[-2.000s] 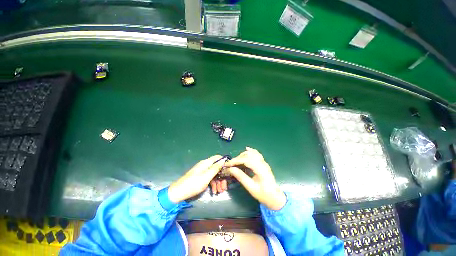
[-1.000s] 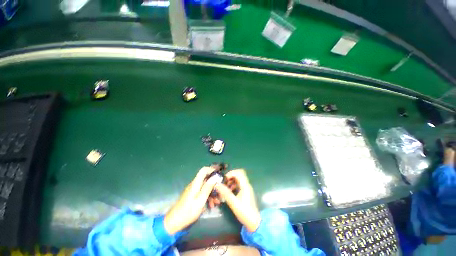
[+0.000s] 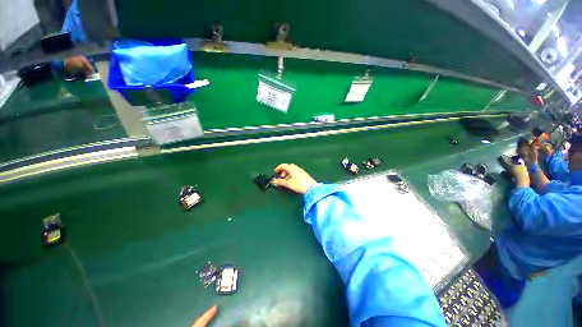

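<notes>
My right hand [image 3: 293, 178] reaches out over the far part of the green bench [image 3: 159, 230], with thumb and fingers closed on a small dark unit [image 3: 264, 181] at its left side. The unit is at the bench surface; whether it rests there is hard to tell. My left hand [image 3: 205, 317] is cut off by the bottom edge; only one finger shows, so its grip is hidden. An open black case with a pale face [image 3: 227, 280] lies above that finger, with a small dark module [image 3: 207, 273] beside it.
More open units lie at left [image 3: 53, 230], centre-left [image 3: 190, 198] and beyond my right hand [image 3: 350, 165]. A clear blister tray [image 3: 408, 223] lies under my right sleeve, with a parts tray [image 3: 471, 300] below. A crumpled plastic bag [image 3: 462, 191] and other workers are at right.
My hands were together over a unit near the bench's front edge. My right hand has moved far forward with a dark unit, my left has dropped mostly out of view, and the view has turned.
</notes>
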